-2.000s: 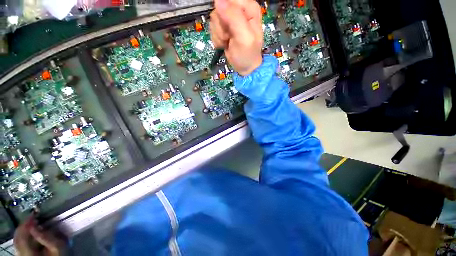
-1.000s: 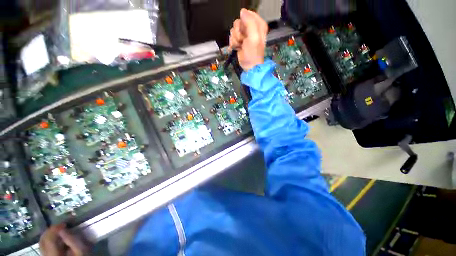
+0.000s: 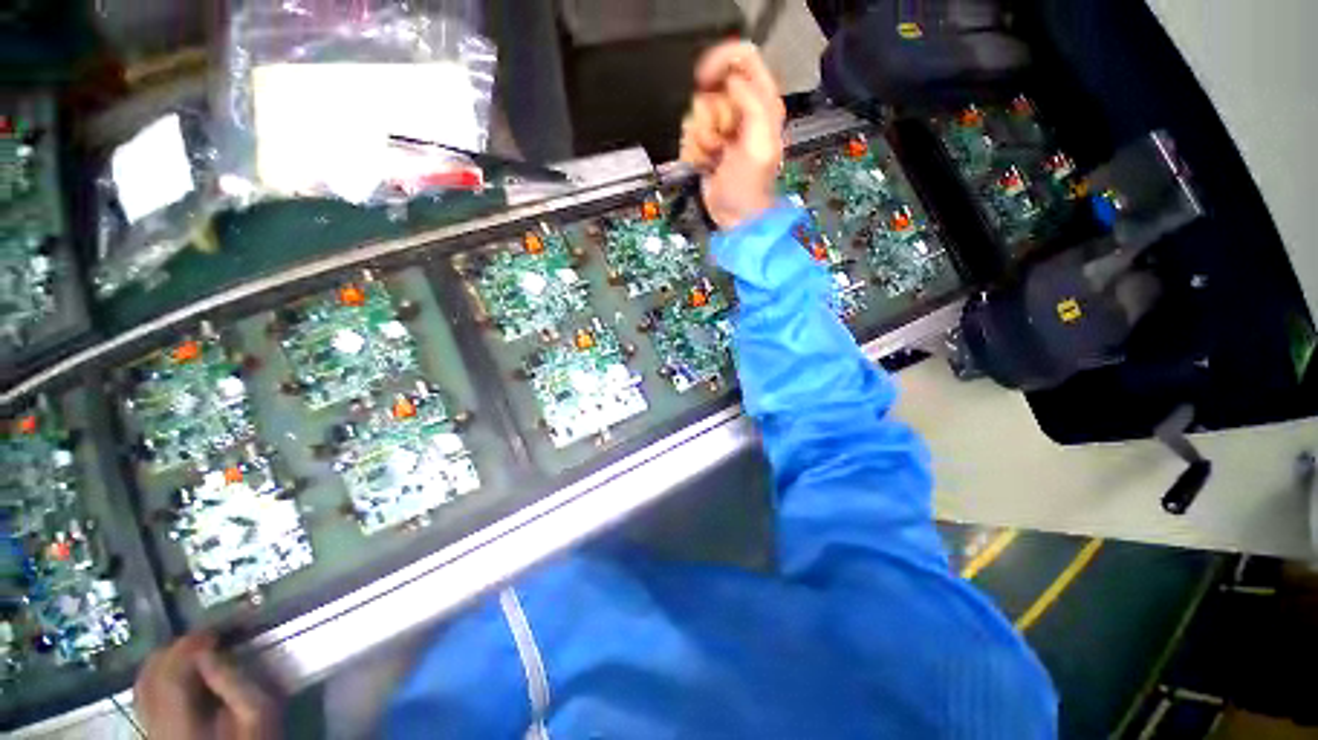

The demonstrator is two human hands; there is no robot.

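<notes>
Carriers [image 3: 311, 513] lie in a row on the conveyor, each with several green circuit boards [image 3: 584, 382] bearing small orange blocks. My right hand [image 3: 734, 138] is a closed fist over the carrier at centre right, near its far edge. It grips a thin dark hand tool [image 3: 769, 20] that sticks up past the fist; a dark part also shows below the fist, its tip unclear. My left hand [image 3: 207, 691] is blurred and partly cut off at the bottom left, at the near conveyor rail [image 3: 506, 557], fingers apart, nothing seen in it.
Clear plastic bags [image 3: 369, 109] with white paper lie beyond the far rail, with a long dark tool with a red part [image 3: 448, 174]. At right stands the machine with dark blocks [image 3: 1041, 311] and a hand crank [image 3: 1185, 486]. Another carrier [image 3: 26, 231] shows at far left.
The view has shifted, showing more beyond the far rail than two seconds ago. My right fist has moved from over the boards towards the carrier's far edge. My left hand stays at the near rail.
</notes>
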